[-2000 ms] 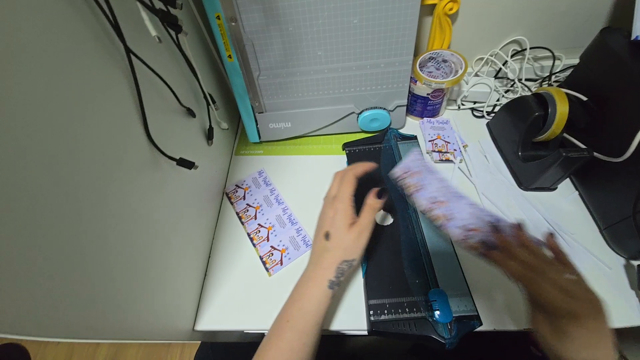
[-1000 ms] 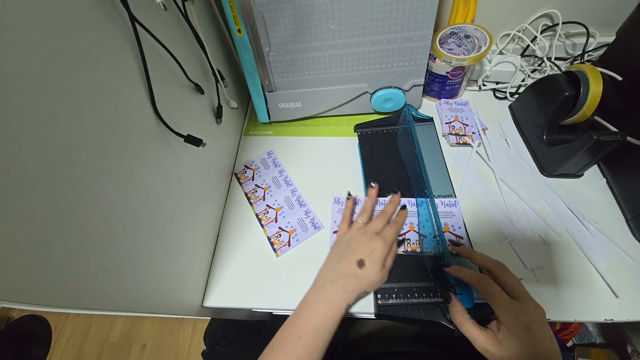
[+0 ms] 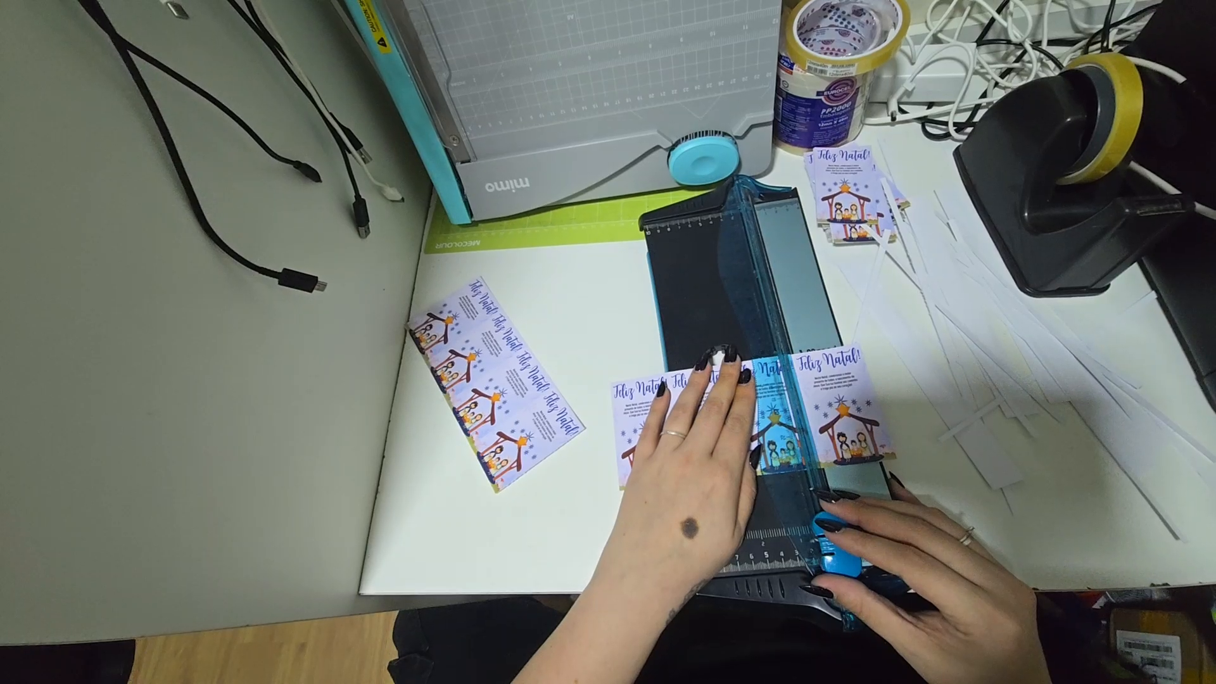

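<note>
A strip of printed nativity cards [image 3: 845, 404] lies across a dark paper trimmer [image 3: 703, 294], passing beneath its clear blue rail. Flat on the strip, left of the rail, rests my left hand [image 3: 698, 475], fingers slightly spread. The fingers of my right hand [image 3: 931, 570] are around the blue cutter slide [image 3: 836, 546] at the rail's near end. One card sticks out on the right of the rail. Another printed card strip [image 3: 496, 385] lies slanted on the white table, left of the trimmer. Small cut cards [image 3: 848, 190] are piled beyond the trimmer's far right corner.
White paper offcuts [image 3: 997, 351] are strewn right of the trimmer. Behind stand a larger grey guillotine [image 3: 608, 95] on a green mat [image 3: 541, 228], tape rolls [image 3: 826, 81] and a black tape dispenser [image 3: 1054, 190]. Cables [image 3: 190, 180] hang at the left panel.
Two seconds ago my right hand held a strip in the air beside the trimmer. The strip now lies under the rail, beneath my left hand, and my right hand is at the cutter slide.
</note>
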